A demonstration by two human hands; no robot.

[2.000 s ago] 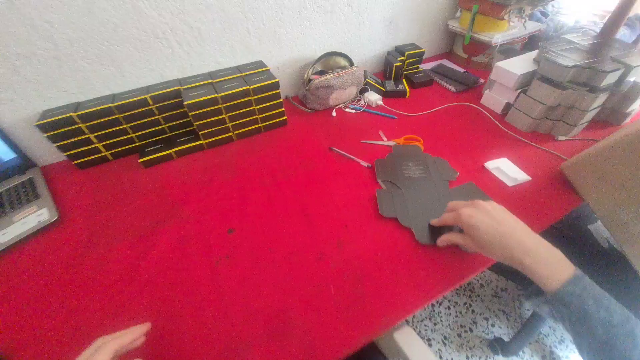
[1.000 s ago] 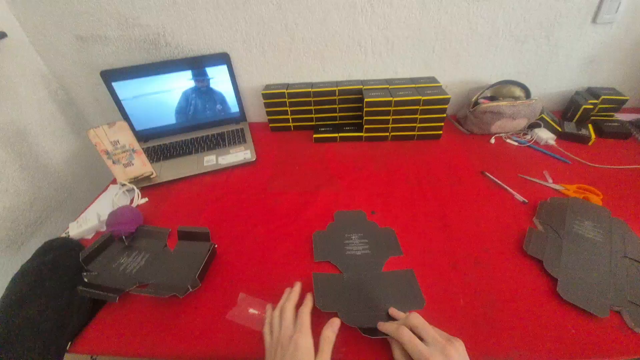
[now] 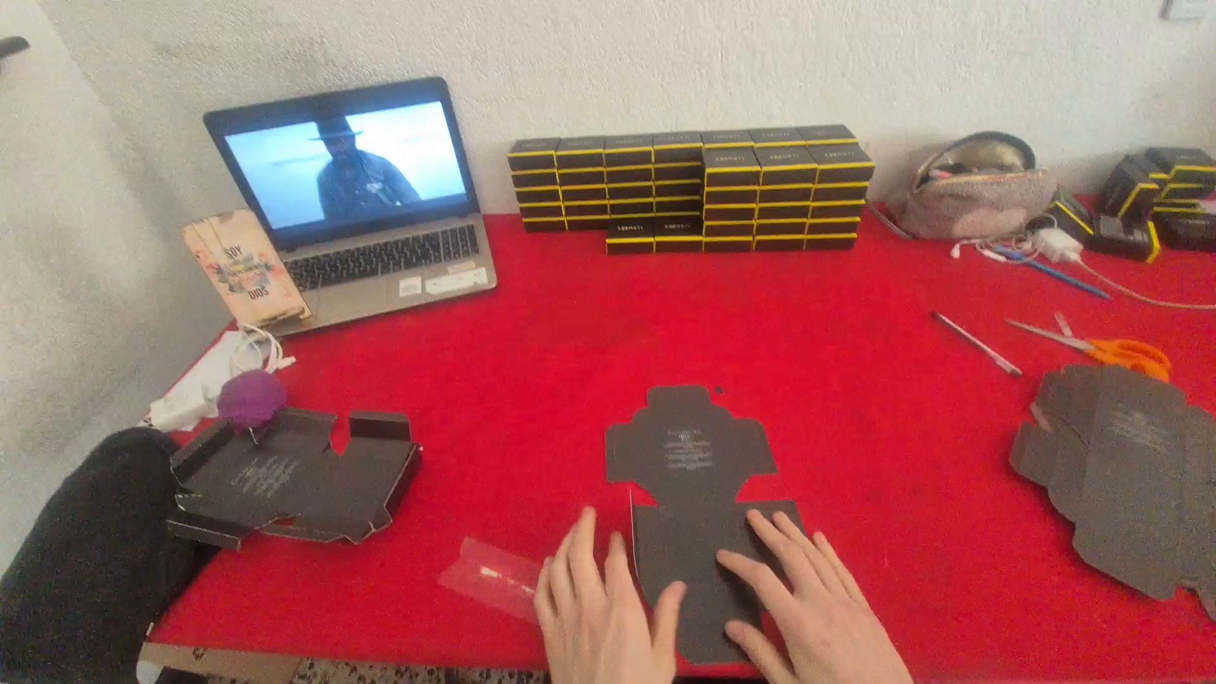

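A flat black cardboard box blank (image 3: 689,446) with printed writing lies on the red cloth in front of me. My left hand (image 3: 608,603) rests along the left edge of its lower panel, fingers spread. On the right side of that panel, the fingertips of my right hand (image 3: 807,598) press down. The panel's side flaps appear partly folded under my fingers. A partly folded black cardboard blank (image 3: 294,475) sits to the left, and flat black blanks (image 3: 1130,465) lie at the right.
Small black and yellow boxes (image 3: 693,190) are stacked by the wall. An open laptop (image 3: 370,199) stands back left with a card leaning on it. Orange-handled scissors (image 3: 1126,353), a pen (image 3: 977,344), a pouch (image 3: 978,195) and a cable are at right; a clear plastic piece (image 3: 489,575) lies near my left hand.
The view has swung left since the first frame. My right hand, on the right-hand blanks then, is now on the middle blank. Since one second ago, both hands have moved up along the lower panel's sides.
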